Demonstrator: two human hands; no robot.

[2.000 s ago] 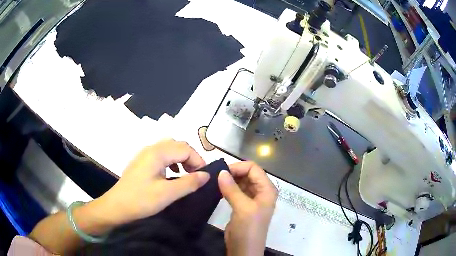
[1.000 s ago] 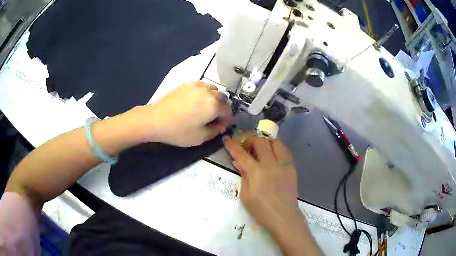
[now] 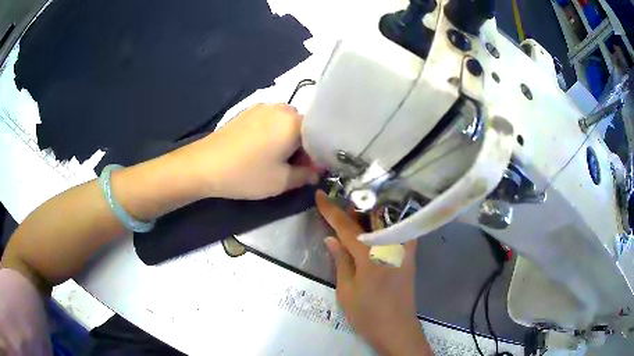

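Note:
The black fabric workpiece point(image 3: 208, 226) lies flat on the white table and machine bed, its far end at the needle area of the white sewing machine point(image 3: 389, 90). My left hand point(image 3: 261, 153) rests on the fabric's upper side, fingertips bent down beside the presser foot point(image 3: 335, 186). My right hand point(image 3: 372, 278) is on the bed, its index fingertip at the fabric's end by the foot; the machine head partly hides it. The needle tip and the exact finger contact are hidden.
A pile of black cut pieces point(image 3: 153, 69) spreads over the table's upper left. A pale knob point(image 3: 386, 255) hangs above my right hand. A black cable point(image 3: 480, 299) loops on the bed at right. Racks stand at the upper right.
From held up near the table's front edge, the fabric has moved to the needle area and lies flat. Both hands moved there with it. The view has come closer to the machine head.

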